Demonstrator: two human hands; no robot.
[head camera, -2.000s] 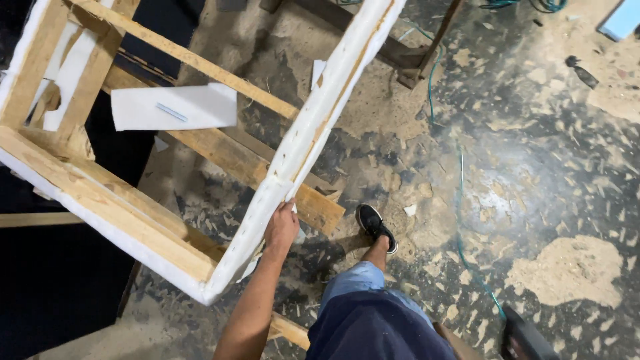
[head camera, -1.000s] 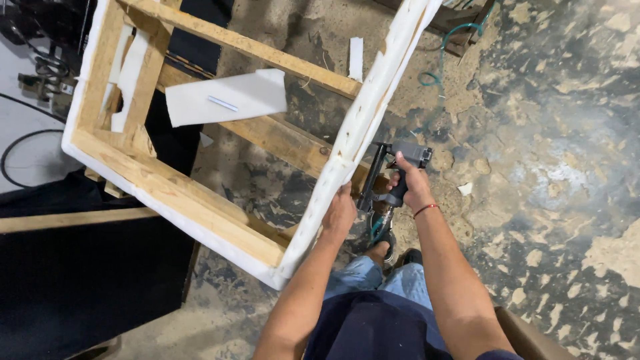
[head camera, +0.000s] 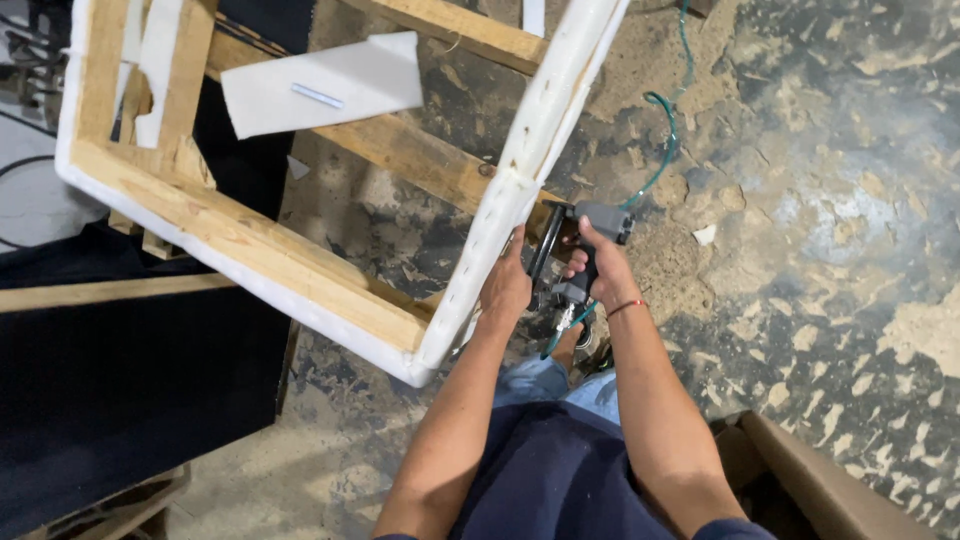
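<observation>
A wooden furniture frame (head camera: 247, 240) has its outer edges wrapped in white padding (head camera: 480, 247), with a row of staples along the right side. My left hand (head camera: 507, 285) rests against the outer side of that padded edge, index finger extended; whether it grips the padding is hidden. My right hand (head camera: 604, 262) is closed around the handle of a pneumatic staple gun (head camera: 600, 221), whose nose is close to the padded edge. A green air hose (head camera: 670, 142) is seen beyond the gun and below its handle. A white foam piece (head camera: 322, 84) with a strip of staples (head camera: 317, 95) lies on the frame.
A black fabric-covered panel (head camera: 135, 397) with a wooden strip (head camera: 112, 292) is at the lower left. Wooden rails (head camera: 405, 154) cross beneath the frame. A brown upholstered piece (head camera: 825, 480) stands at the lower right. The floor (head camera: 787, 315) is stained and patchy.
The staple gun, not in my right hand's grip in the oldest view, appeared in it a second ago and remains there. My left hand stays by the padded edge. The view has shifted closer.
</observation>
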